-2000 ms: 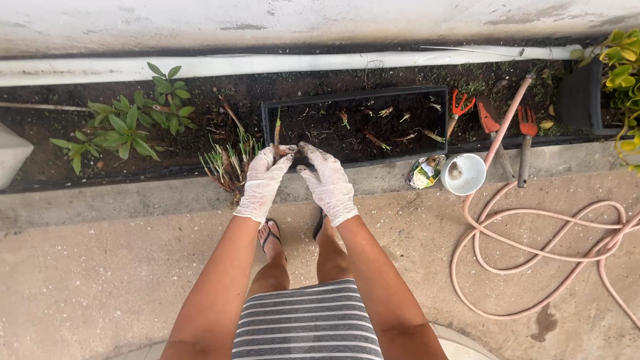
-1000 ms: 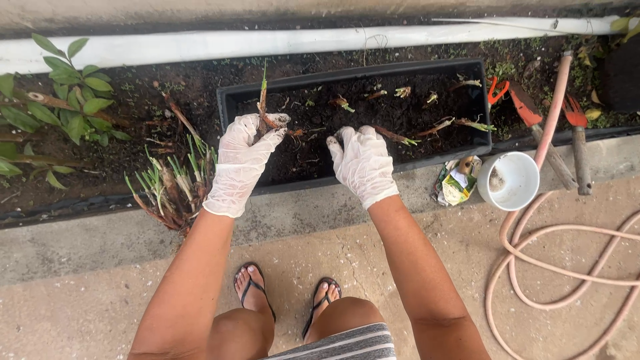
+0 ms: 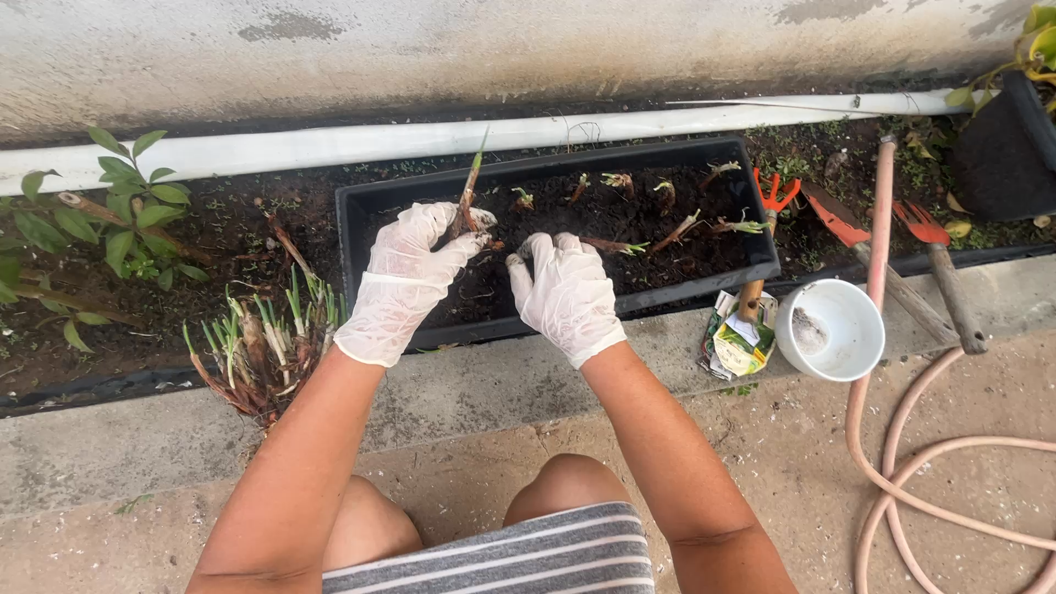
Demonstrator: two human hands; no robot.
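Note:
My left hand [image 3: 412, 276], in a thin white glove, pinches a plant cutting [image 3: 469, 191] by its base, with the green tip pointing up. My right hand [image 3: 565, 293], gloved too, has its fingers bent down at the soil, and its fingertips are partly hidden. Both are over the left half of a black rectangular planter [image 3: 487, 332] of dark soil [image 3: 631, 219]. Several trimmed cuttings [image 3: 676, 232] stand or lean in the soil to the right. A clump of green-tipped plants with roots [image 3: 264, 351] lies left of the planter, near my left forearm.
On the concrete curb [image 3: 487, 388] right of the planter are seed packets [image 3: 734, 342] and a white bowl [image 3: 833, 330] with pale powder inside. An orange hand rake [image 3: 775, 194], trowel [image 3: 837, 219] and fork [image 3: 924, 223] lie nearby. A pink hose [image 3: 883, 223] crosses the curb; a white pipe [image 3: 313, 148] runs behind.
My hands were close together at the planter's front left edge; they have moved apart, and my right hand is now down at the soil. The cutting stays in my left hand.

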